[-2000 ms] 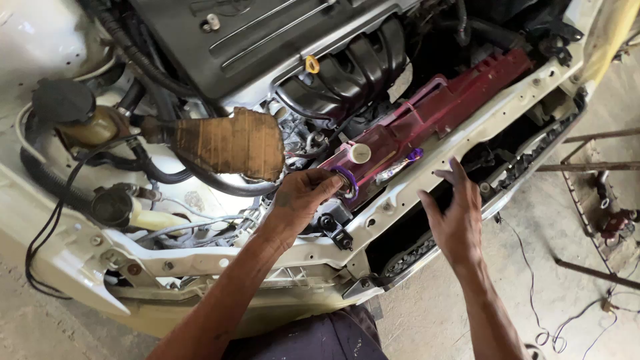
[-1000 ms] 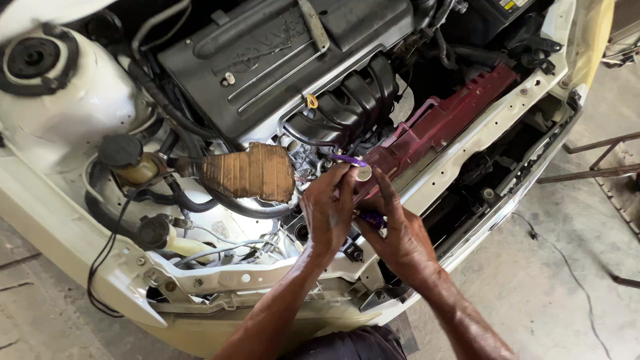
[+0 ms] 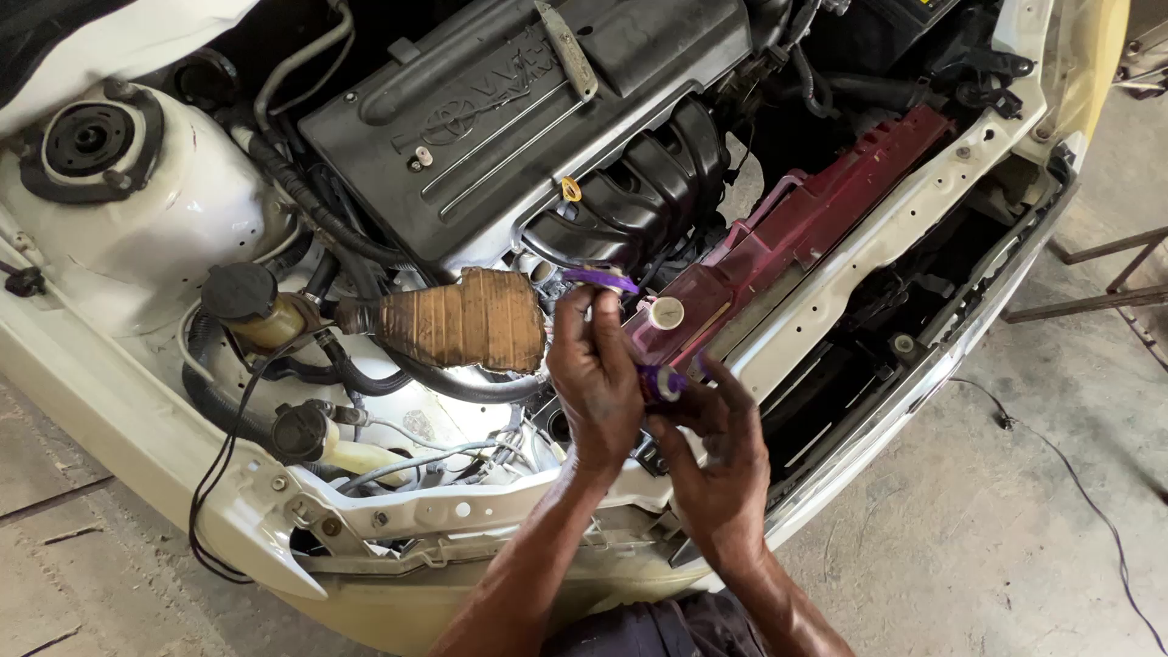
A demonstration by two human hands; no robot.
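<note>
My left hand (image 3: 598, 383) is raised over the front of the engine bay, its thumb and fingers pinching a ring-shaped part (image 3: 602, 278) with purple material on it. My right hand (image 3: 721, 456) is lower and to the right, palm up, with fingers curled. A purple and white object (image 3: 664, 383) shows between the two hands, at my right fingertips; whether they grip it is unclear. Just above it is the round pale cap (image 3: 666, 313) on the dark red plastic tank (image 3: 821, 210), which lies along the white front crossmember (image 3: 876, 246).
A piece of brown cardboard (image 3: 474, 321) lies left of my left hand, near the fluid reservoir (image 3: 239, 292) and hoses. Behind are the black engine cover (image 3: 511, 100), with a metal strip (image 3: 570, 55) on it, and the intake manifold (image 3: 630, 196). A metal stand (image 3: 1095, 301) is at right.
My right hand was apart at the right two seconds ago, then came to my left hand; now they are slightly apart. My left hand has lifted the purple ring-shaped part. The view has shifted.
</note>
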